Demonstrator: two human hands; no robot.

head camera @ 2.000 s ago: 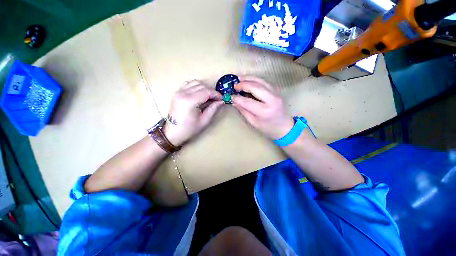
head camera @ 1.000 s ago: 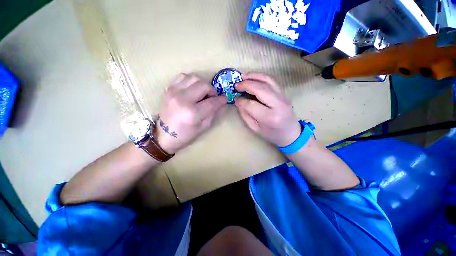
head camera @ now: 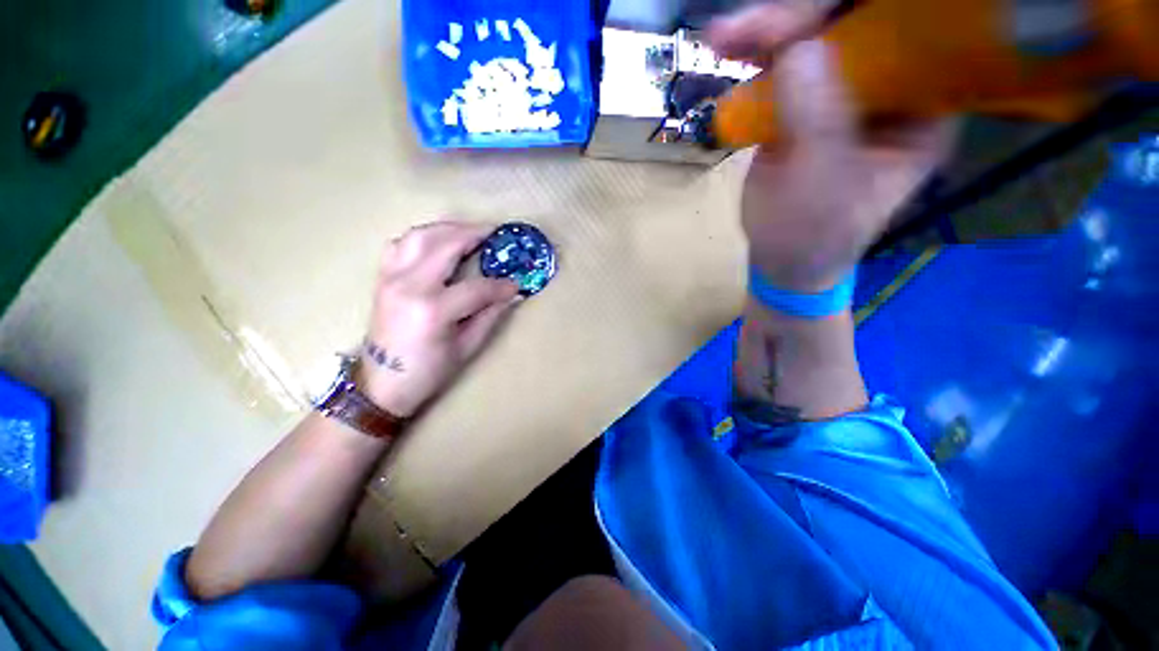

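Observation:
The round unit (head camera: 517, 254) is a dark disc with white and silver spots, and a small green board (head camera: 534, 277) shows at its lower right edge. My left hand (head camera: 435, 299) grips the disc from the left between fingers and thumb, above the tan cardboard. My right hand (head camera: 833, 165) is blurred and wrapped around the orange electric screwdriver (head camera: 966, 64) at the upper right. The driver's tip is over the silver metal screw feeder (head camera: 636, 95); whether it touches is hard to tell.
A blue bin with white plastic pieces (head camera: 420, 76) stands at the top, left of the feeder. A second blue bin (head camera: 23, 445) is at the left edge. Another round unit (head camera: 52, 123) lies on the green surface at upper left, with one more partly visible at the top edge.
My right hand has left the disc and moved up and right onto the screwdriver, whose tip is now at the feeder. My left hand still holds the disc. The view has shifted.

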